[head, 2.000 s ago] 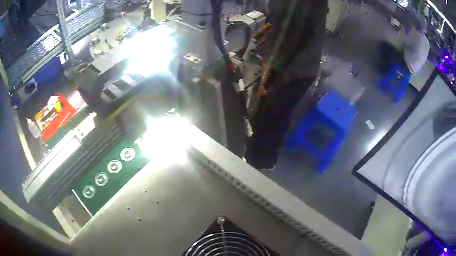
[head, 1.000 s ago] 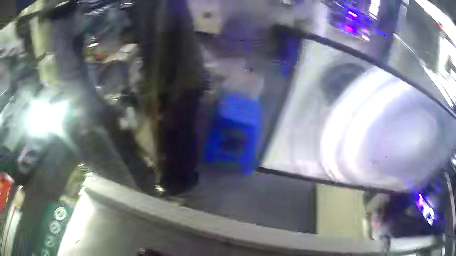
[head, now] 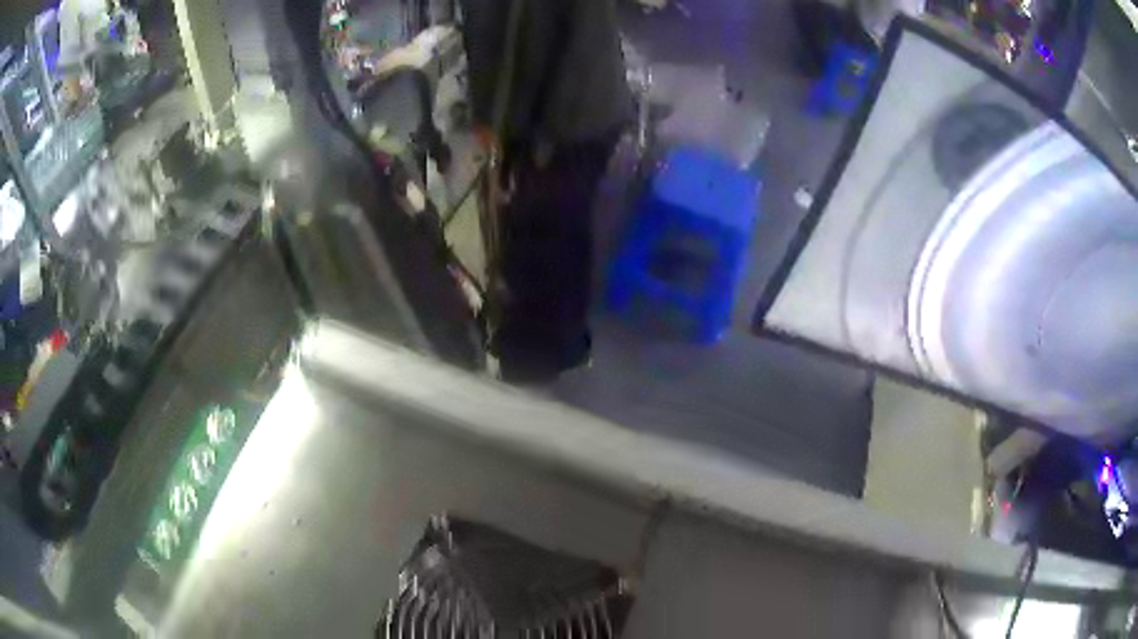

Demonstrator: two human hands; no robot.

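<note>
Neither of my hands is in the picture. Nearest in front is the pale top of a machine cabinet with a raised edge along its far side. A black cooling fan with a round wire guard is set in it at the bottom, cut off by the picture's edge. At the lower left, several round ringed parts lie in a row on a green conveyor belt. A large black-edged monitor at the right shows magnified pale rings.
A black cable chain curves at the left. Beyond the cabinet, a blue stool stands on the grey floor, with another blue stool farther back. A person in dark clothing stands left of the nearer stool. Wires hang at the lower right.
The view has swung back left since one second ago, so the monitor sits farther right and the round parts show more clearly. The strong white glare at the left is gone.
</note>
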